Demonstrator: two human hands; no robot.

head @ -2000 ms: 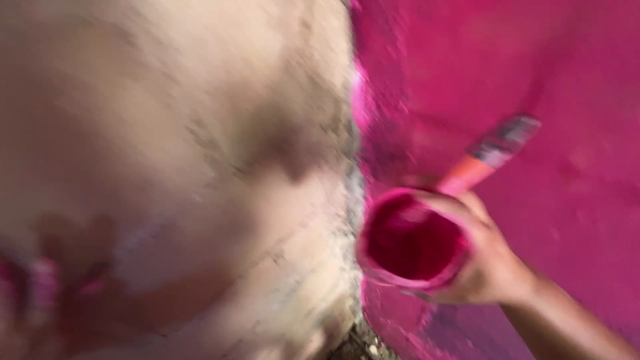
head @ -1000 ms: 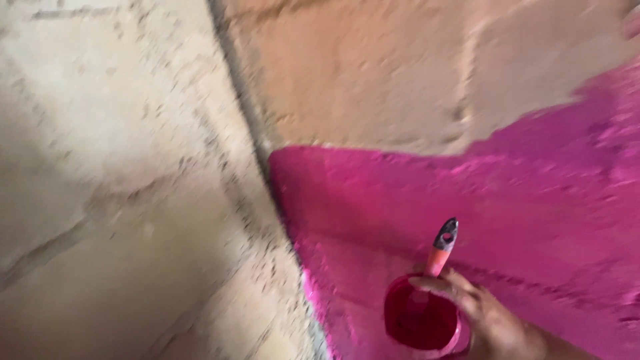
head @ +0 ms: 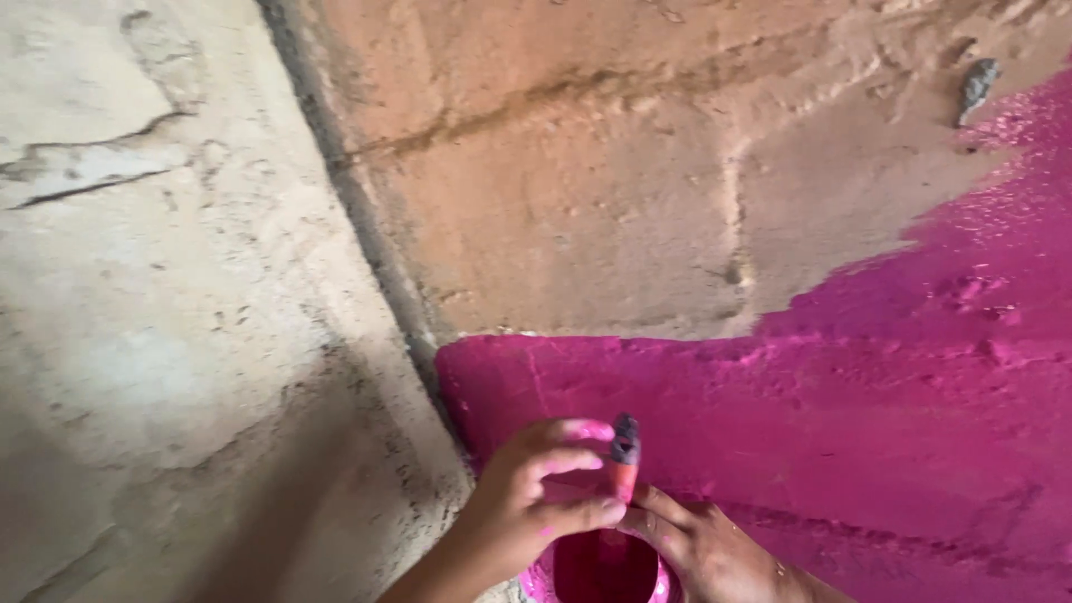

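Note:
At the bottom centre is a round container of magenta paint (head: 605, 569), its rim smeared with paint. A paintbrush (head: 624, 461) stands in it, bristle end down, with an orange handle and a dark tip. My right hand (head: 712, 540) grips the container's rim from the right, its fingers by the brush handle. On the other side my left hand (head: 553, 481) reaches to the brush with fingers spread and curved, the thumb near the handle's lower part; whether it touches the handle is hard to tell. Magenta paint marks the left fingertips.
Ahead, the rough wall carries wet magenta paint (head: 837, 410) below and at right, with bare tan-orange plaster (head: 569, 209) above. A pale, cracked wall (head: 151, 335) meets it at a dark corner seam (head: 368, 226). A grey lump (head: 978, 88) sticks out at upper right.
My left hand has come in from the lower left to the brush. The right hand still holds the container, and the brush remains in it. The view has shifted largely.

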